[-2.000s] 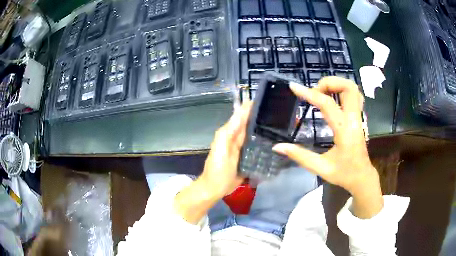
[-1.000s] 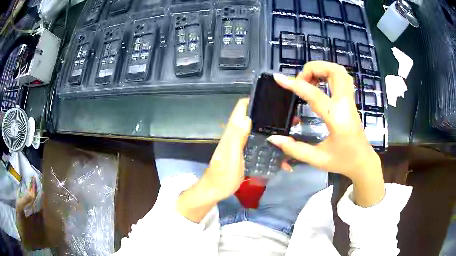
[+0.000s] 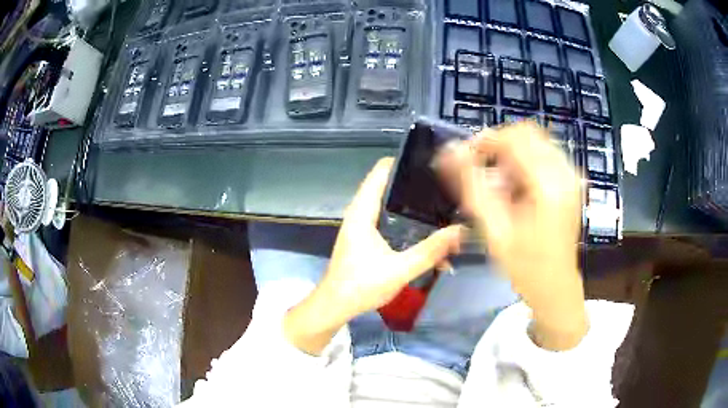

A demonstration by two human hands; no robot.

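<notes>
A dark keypad phone (image 3: 417,179) is held tilted above the bench's front edge, its dark screen area facing up. My left hand (image 3: 363,259) grips it from the left and below, with the thumb across the keypad, which is mostly hidden. My right hand (image 3: 519,199) is motion-blurred, its fingers over the right side of the screen area. Whether it holds anything cannot be told. The lens tray (image 3: 435,80), with rows of black-framed screen lenses (image 3: 517,82), lies behind my right hand. The phone tray (image 3: 271,131) holds several keypad phones (image 3: 310,76) at the back left.
White crumpled pieces (image 3: 637,147) and a white container with metallic top (image 3: 636,40) are at the right, near stacked trays (image 3: 706,119). A white fan (image 3: 28,195) and boxy device (image 3: 70,84) stand left. A cardboard box (image 3: 84,231) holds clear plastic (image 3: 140,319). Something red (image 3: 405,307) shows below.
My left thumb has moved across the keypad. My right hand has gone from spread thumb and finger at the phone's edge to blurred motion over the screen. The phone is tilted more.
</notes>
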